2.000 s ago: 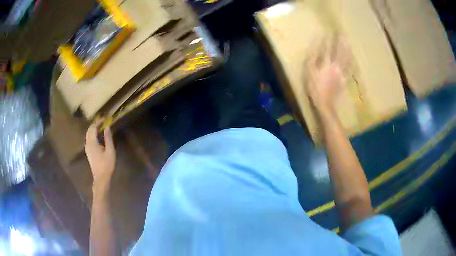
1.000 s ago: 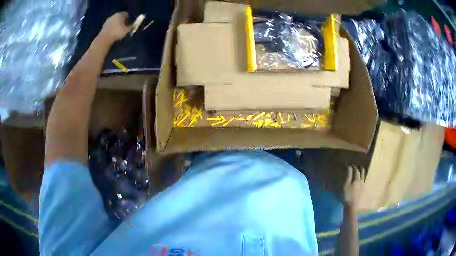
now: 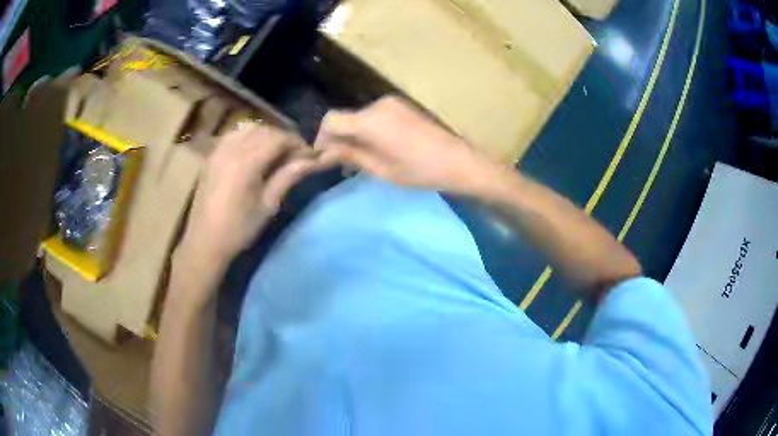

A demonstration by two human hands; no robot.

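My left hand (image 3: 247, 174) and my right hand (image 3: 384, 140) are close together in front of my chest, fingers bent and nearly touching, both blurred. Whether something small is between the fingers cannot be told. Left of them is the work carton (image 3: 111, 375) with flat tan box blanks (image 3: 158, 102) in it. A folded product box with yellow walls (image 3: 126, 204) lies on the blanks and holds a shiny clear bag with dark contents (image 3: 85, 192). Yellow pieces (image 3: 145, 61) lie at the carton's far end.
A closed tan carton (image 3: 465, 64) stands ahead to the right. Dark shiny bagged items (image 3: 213, 21) lie at the top. Clear plastic packs (image 3: 38, 396) are at lower left. A white printed box (image 3: 734, 272) is at the right, beyond yellow floor lines (image 3: 631, 145).
The view has turned to the right. My left hand has left the black surface and my right hand has left the side of the carton; they have come together before my chest.
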